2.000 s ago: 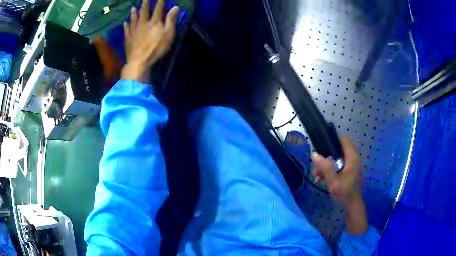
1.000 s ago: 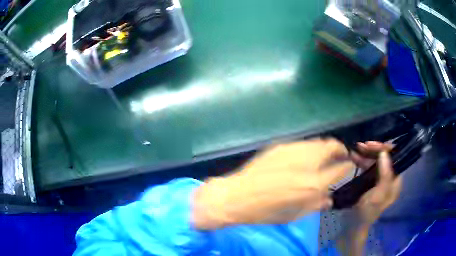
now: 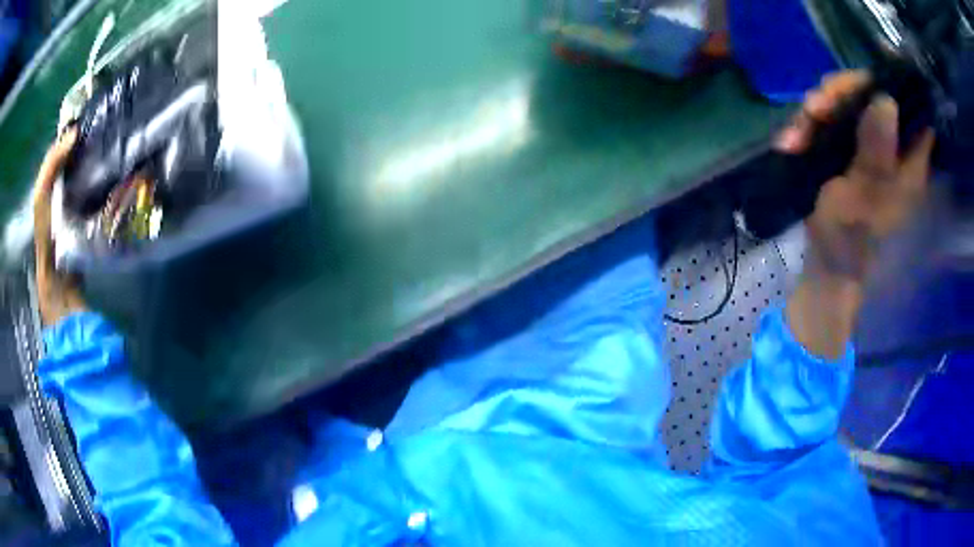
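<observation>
The white appliance unit (image 3: 272,160) lies at the upper left of the green bench, with black parts and small yellow and orange parts inside. My left hand (image 3: 51,214) is at its far left side, fingers on the outer edge; the fingertips are partly hidden. My right hand (image 3: 865,182) is raised at the upper right, blurred, with its fingers bent round a black handheld tool (image 3: 785,198). The tool's far part is lost in the dark area behind the hand.
A blue-grey box with small parts (image 3: 630,41) stands at the back of the green bench (image 3: 427,240). A blue sheet or cloth (image 3: 774,48) is beside it. A perforated metal panel (image 3: 694,374) with a thin black cable lies below the bench edge.
My left hand has moved from beside my right hand to the unit at the left. My right hand has moved up with the black tool. The view has shifted, and the unit looks nearer.
</observation>
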